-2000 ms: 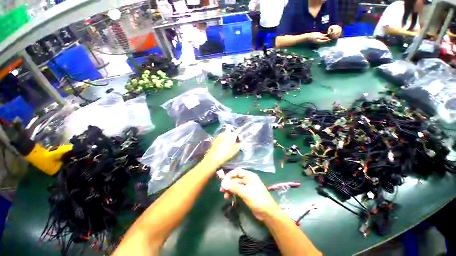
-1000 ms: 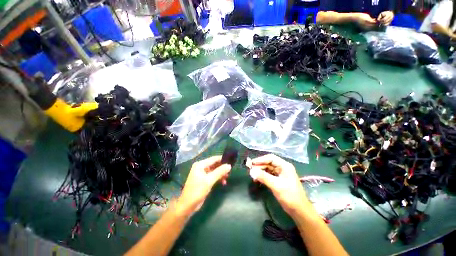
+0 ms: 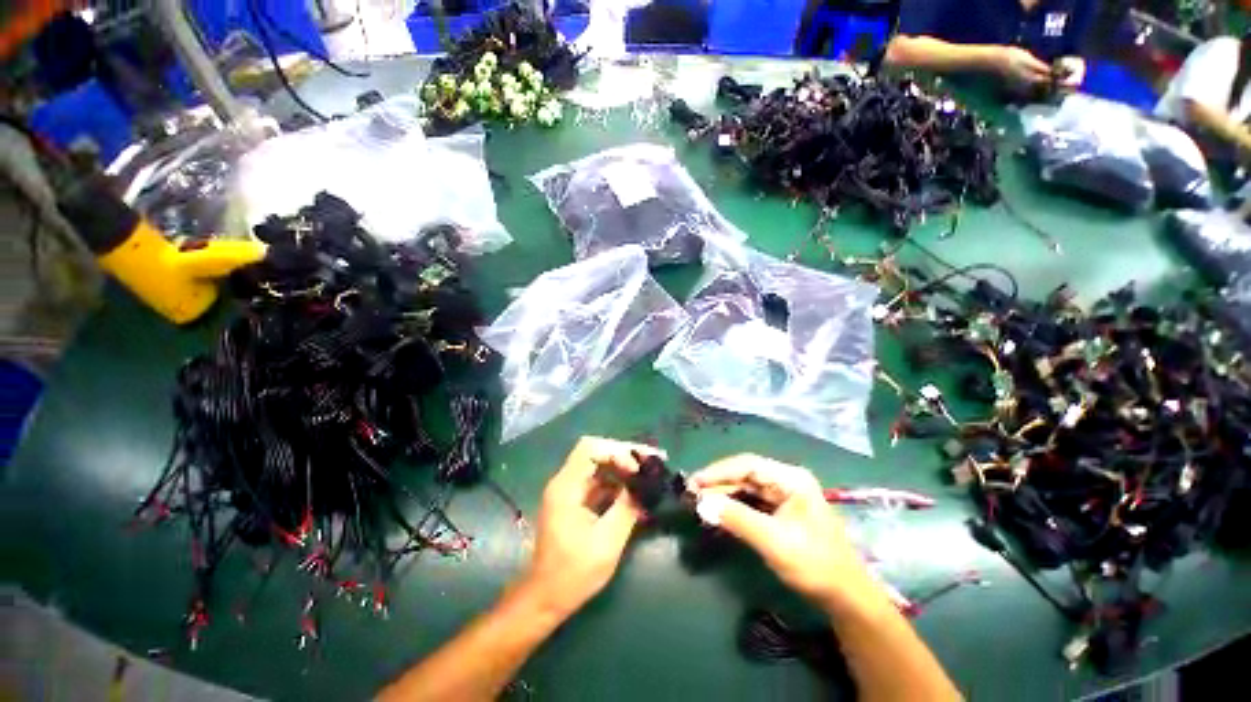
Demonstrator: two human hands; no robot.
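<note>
My left hand (image 3: 583,518) holds a small black housing (image 3: 650,480) between thumb and fingers, in front of the plastic bags. My right hand (image 3: 768,514) is close on its right side, fingertips pinching a small part against the housing; the part is too small to name. A black cable bundle (image 3: 771,638) lies below, partly hidden by my right forearm. Pliers with red-and-pale handles (image 3: 878,497) lie just right of my right hand, partly hidden.
Clear bags of black parts (image 3: 638,206) lie ahead. Black cable bundles (image 3: 316,398) lie left, beside a yellow tool (image 3: 172,274). Tangled leads (image 3: 1098,425) lie right. Another cable pile (image 3: 864,144) lies far, near a coworker's hands (image 3: 1036,66). The green table (image 3: 398,638) has a curved edge.
My left hand reached over a bag, came back with a black housing, and now holds it against my right fingertips. The hands have moved together. The camera view has shifted.
</note>
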